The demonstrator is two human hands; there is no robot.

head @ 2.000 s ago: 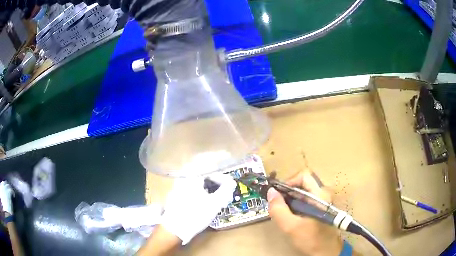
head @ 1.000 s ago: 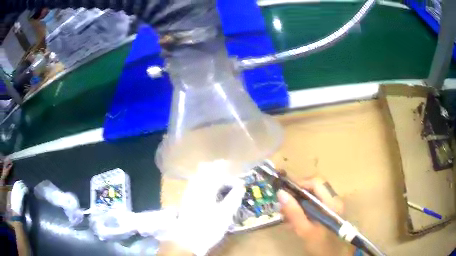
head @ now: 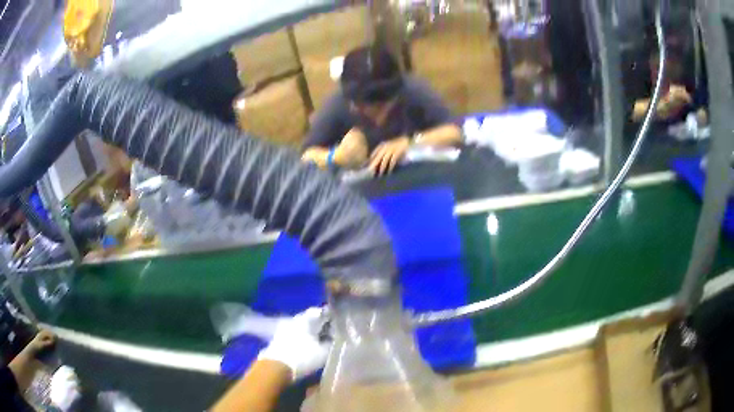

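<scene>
My left hand (head: 296, 344), in a white glove, reaches over the blue plastic sheets (head: 418, 233) on the green belt, at the left side of the clear fume hood (head: 366, 366). Its fingertips are blurred and partly behind the hood, so what they grip cannot be told. A crumpled clear plastic wrap (head: 241, 322) lies over the sheets and reaches the glove. My right hand, the soldering iron and the circuit board are not in view.
A black ribbed duct (head: 217, 173) crosses to the hood. A thin metal gooseneck (head: 555, 261) curves up to the right. A person (head: 378, 109) works across the green belt (head: 539, 265). The cardboard tray (head: 632, 362) with a dark stand (head: 680, 366) is lower right.
The view has tilted up towards the belt and the person opposite. My left hand and the clear wrap have moved from the bench to the blue sheets. My right hand and the iron have left the view.
</scene>
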